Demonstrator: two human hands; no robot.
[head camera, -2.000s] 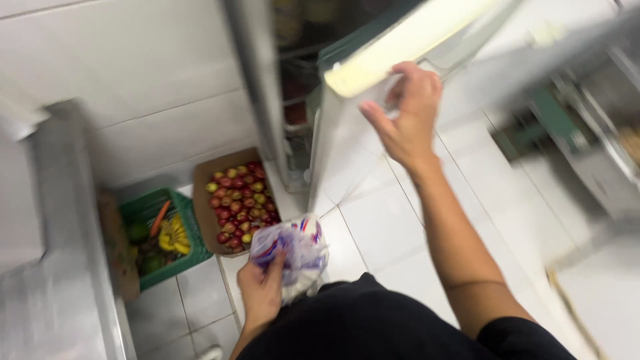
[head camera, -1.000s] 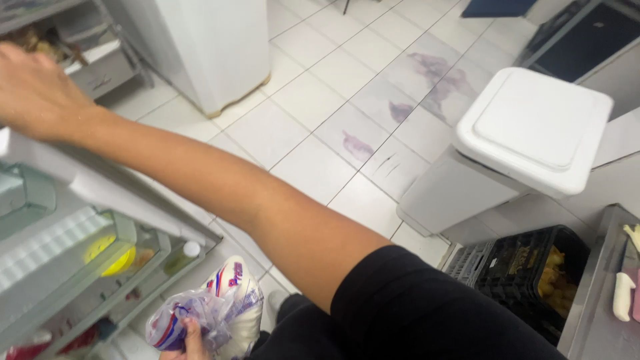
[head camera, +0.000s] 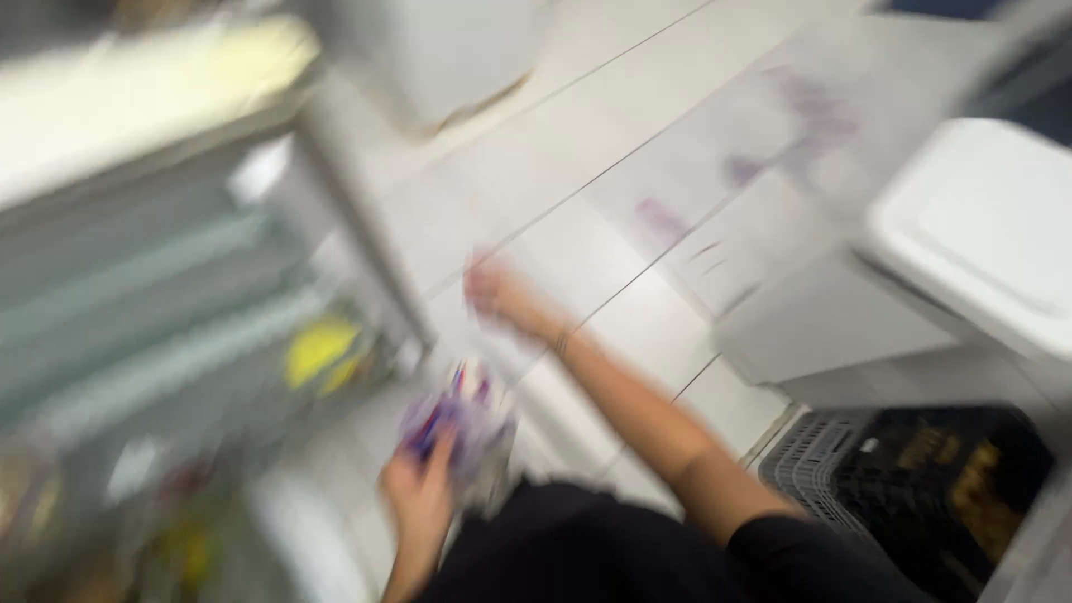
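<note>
My left hand (head camera: 423, 481) grips a plastic bag (head camera: 461, 427) with purple, red and blue printing, low in the middle of the view. Up and to the right of it, my right hand (head camera: 502, 293) is held over the white floor tiles, touching nothing that shows. Its fingers are blurred, so whether they are apart or closed is unclear. At the left stands a refrigerator door (head camera: 335, 201), with shelves (head camera: 159, 276) on its inner side and a yellow item (head camera: 322, 352) on one of them.
A white lidded bin (head camera: 988, 226) stands at the right. Below it is a black plastic crate (head camera: 888, 486) with yellowish-brown contents. A white appliance (head camera: 469, 59) stands at the top. Purplish marks (head camera: 662, 218) show on the floor tiles (head camera: 603, 251).
My right hand was at the top of the refrigerator door one second ago; now it is off the door, over the floor. The bag remains in my left hand. The view has swung from the fruit containers.
</note>
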